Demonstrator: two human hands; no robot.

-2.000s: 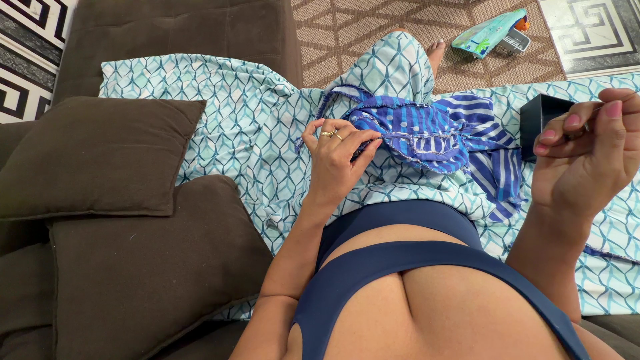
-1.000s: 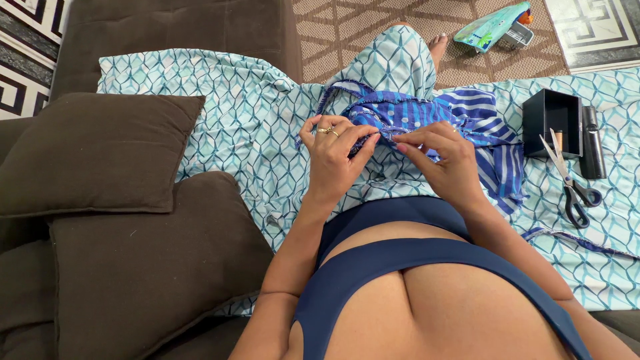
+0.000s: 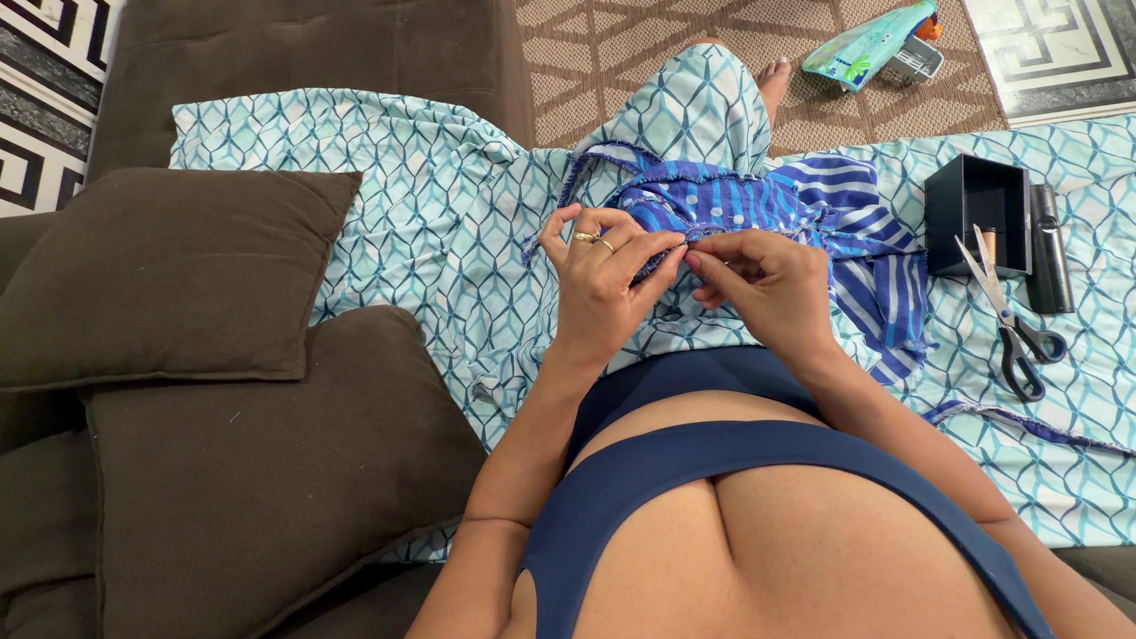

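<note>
A blue patterned fabric piece (image 3: 728, 200), with white stripes and dots and frayed edges, lies across my lap on a sheet with a teal lattice print (image 3: 417, 195). My left hand (image 3: 608, 266), wearing rings, pinches its edge between thumb and index finger. Touching the same spot, my right hand (image 3: 754, 280) has its thumb and index fingertips closed on the fabric's edge. Whether a needle or thread is between the fingertips is too small to tell. A striped part of the fabric spreads out to the right of my right hand.
At the right stand an open dark box (image 3: 963, 213), a black cylindrical item (image 3: 1050, 253) and open scissors (image 3: 1007, 319) leaning at the box. Below them lies a narrow blue fabric strip (image 3: 1034, 424). Brown cushions (image 3: 169, 275) are at left; a teal packet (image 3: 865, 49) rests on the rug.
My right hand was raised at the far right two seconds ago, in front of the box; it came left to the fabric beside my left hand. My left hand has stayed on the fabric.
</note>
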